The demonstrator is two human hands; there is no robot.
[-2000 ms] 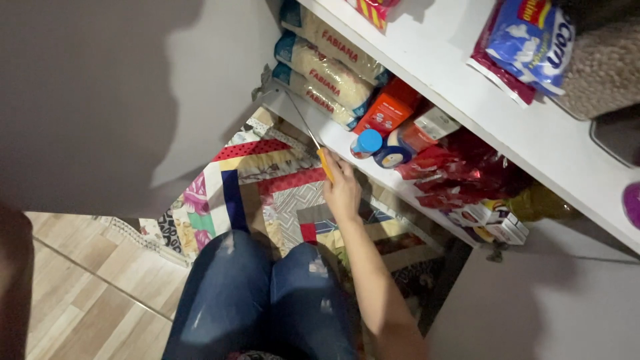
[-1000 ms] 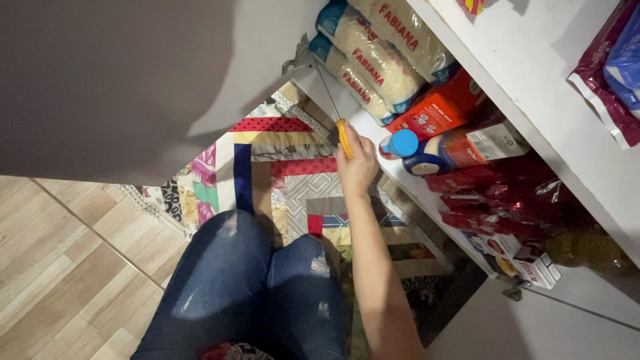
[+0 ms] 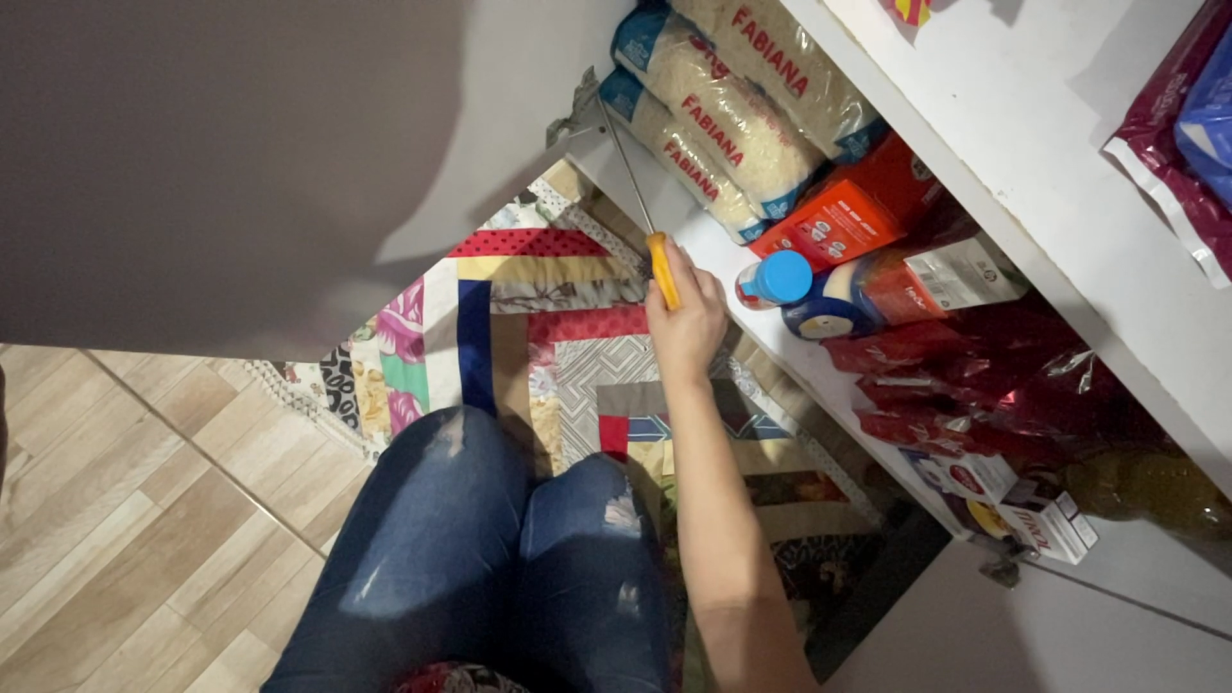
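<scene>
My right hand (image 3: 689,313) grips the yellow handle of a long, thin screwdriver (image 3: 664,272). The shaft slants up and left, and its tip lies close to a metal hinge (image 3: 577,108) where the cabinet door (image 3: 520,87) meets the cabinet's lower shelf. Whether the tip touches a screw cannot be told. Near my fingers, on the shelf, stands a small container with a blue lid (image 3: 782,277). My left hand is out of view.
Bags of rice (image 3: 717,130), a red box (image 3: 833,223), a jar with a blue lid (image 3: 835,306), red packets (image 3: 924,375) and small cartons (image 3: 1047,523) fill the lower shelf. An upper shelf (image 3: 1020,125) juts out above. A patchwork rug (image 3: 577,375) covers part of the floor by my knees.
The view has moved nearer to the shelf and hinge. My right hand still holds the screwdriver, with its tip by the hinge throughout.
</scene>
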